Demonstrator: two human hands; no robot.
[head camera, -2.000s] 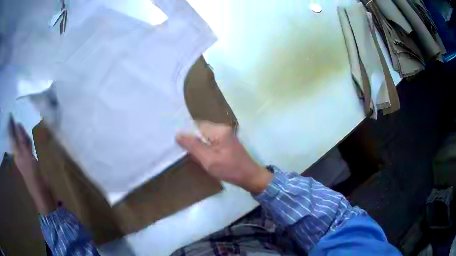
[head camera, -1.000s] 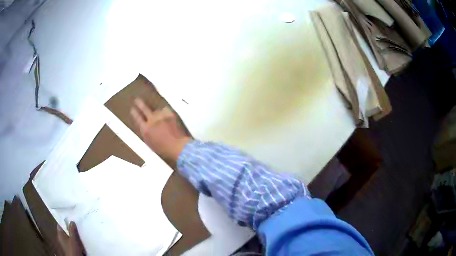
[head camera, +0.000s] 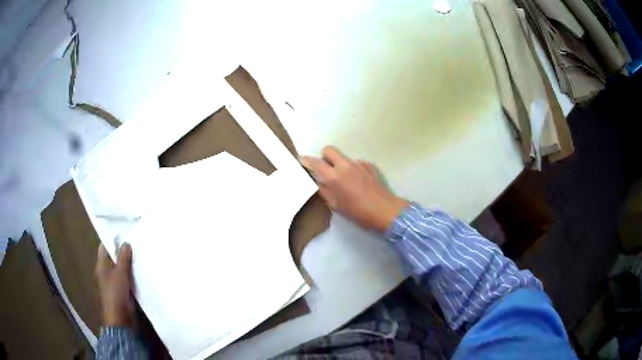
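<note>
A white card pattern (head camera: 211, 232) with an angular cut-out window lies over a brown cloth panel (head camera: 311, 223). Brown cloth shows through the window, along the right edge, in the armhole curve and at the bottom corner. My right hand (head camera: 350, 184) is at the pattern's right edge, its fingertips at the strip of brown cloth; whether they pinch it I cannot tell. My left hand (head camera: 116, 285) grips the pattern's left edge, thumb on top, the other fingers partly hidden.
Tan cloth pieces (head camera: 508, 84) and tied bundles (head camera: 574, 60) lie at the table's right corner. More brown panels (head camera: 32, 295) lie at the left. A wavy tie (head camera: 74, 70) lies upper left, a small white disc (head camera: 441, 6) at the top. A stained white table (head camera: 415, 91) bears everything.
The pattern has shifted up and right over the brown panel, covering more of its right edge. My right hand has moved right from the cloth's upper part to its edge. My left hand has moved up.
</note>
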